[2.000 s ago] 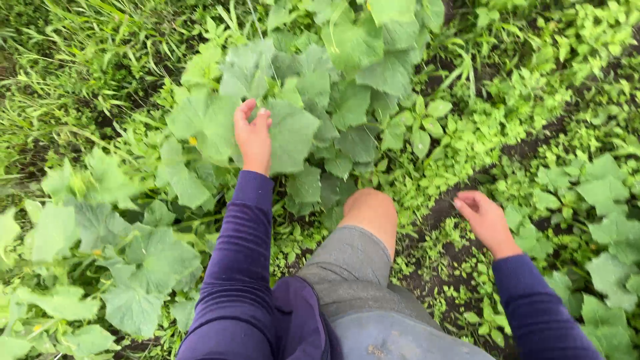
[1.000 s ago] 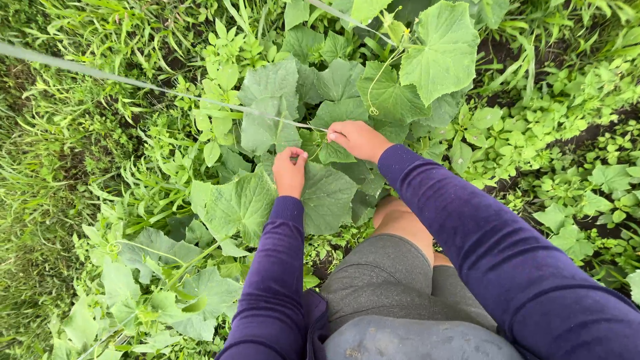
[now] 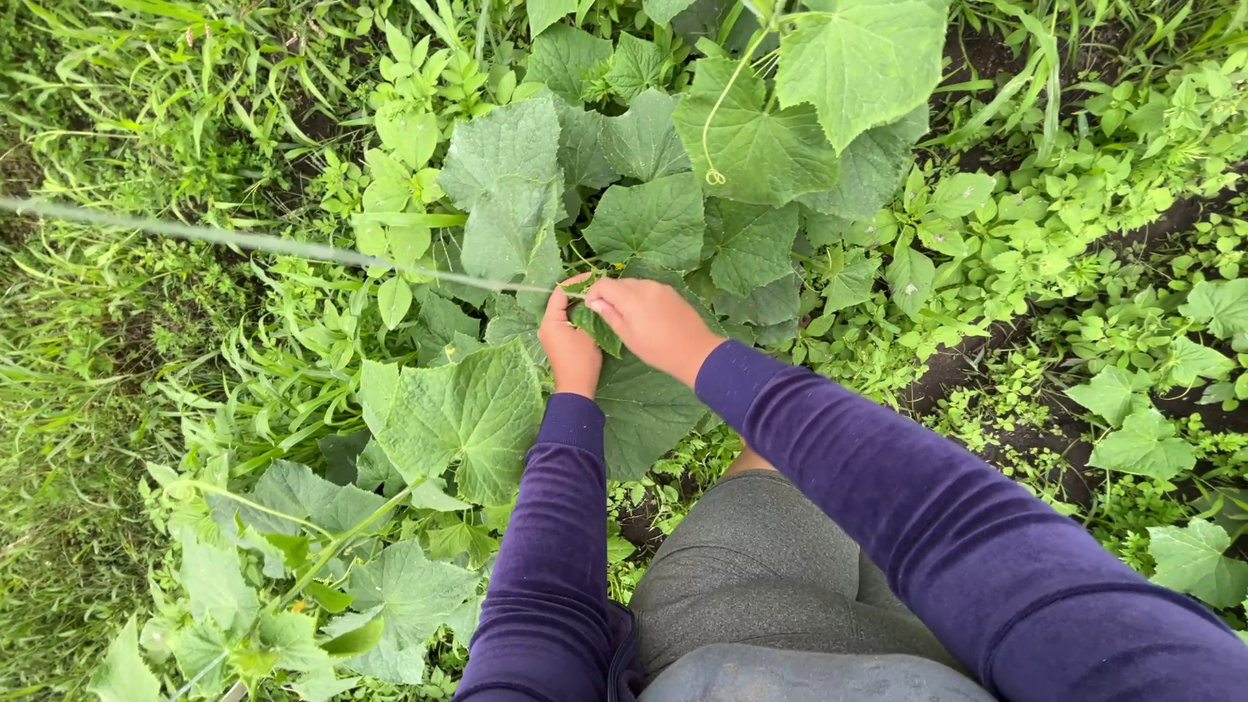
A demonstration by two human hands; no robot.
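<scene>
Both my hands meet over a leafy cucumber-like vine. My left hand (image 3: 571, 346) is curled around a green shoot (image 3: 597, 330) of the vine, its fingertips at the end of a taut pale string (image 3: 322, 252). My right hand (image 3: 651, 320) touches it from the right, thumb and forefinger pinched at the string and shoot; which of the two it grips is hard to tell. Broad leaves (image 3: 645, 222) lie behind the hands, and another large leaf (image 3: 468, 414) is beside my left wrist. The fingers hide the exact point where string and stem meet.
A vine with a curled tendril (image 3: 717, 146) and big leaf (image 3: 863, 63) rises at the top. Another vine stem (image 3: 336, 546) stands at lower left. Tall grass (image 3: 107, 390) grows on the left, and low weeds with bare soil (image 3: 960, 375) on the right.
My right hand came from the far right to the vine, beside my left hand. Since one second ago the two hands have closed together at the string and shoot.
</scene>
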